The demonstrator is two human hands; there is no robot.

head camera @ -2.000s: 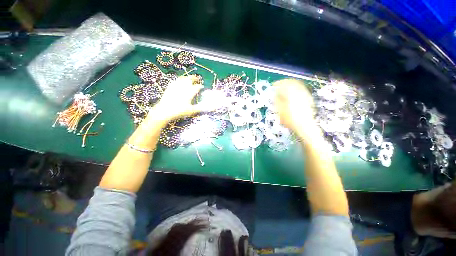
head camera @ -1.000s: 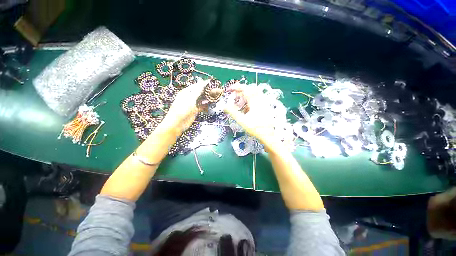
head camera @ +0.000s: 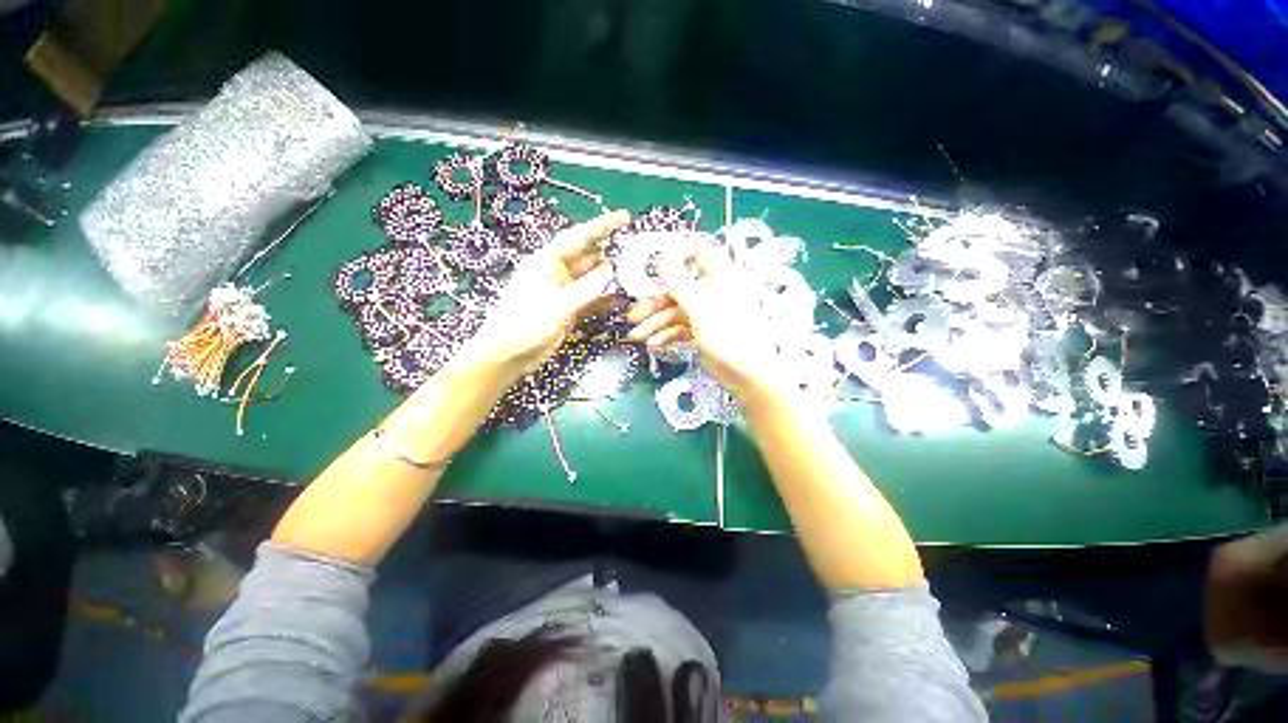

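Observation:
My left hand [head camera: 544, 304] and my right hand [head camera: 692, 308] meet over the middle of the bench. Between their fingers they hold a white ring [head camera: 641, 260], its face towards me. Whether a dotted ring lies behind it I cannot tell. A heap of dark ring circuit boards [head camera: 413, 290] with rows of pale dots lies to the left and under my left hand. White rings [head camera: 780, 304] lie just right of my right hand, partly washed out by glare. More white rings [head camera: 961, 304], some with wires, are heaped farther right.
A silvery bubble-wrap block [head camera: 226, 177] lies at upper left, with orange-and-white wire leads [head camera: 216, 339] below it. Dark tangled parts [head camera: 1201, 346] lie at far right. Part of another person's arm [head camera: 1249, 600] shows at lower right. A blue bin [head camera: 1201, 43] is at upper right.
My right hand has come from the white rings to my left hand. A second ago a dotted ring showed at my left fingers; now a white ring faces up between my hands.

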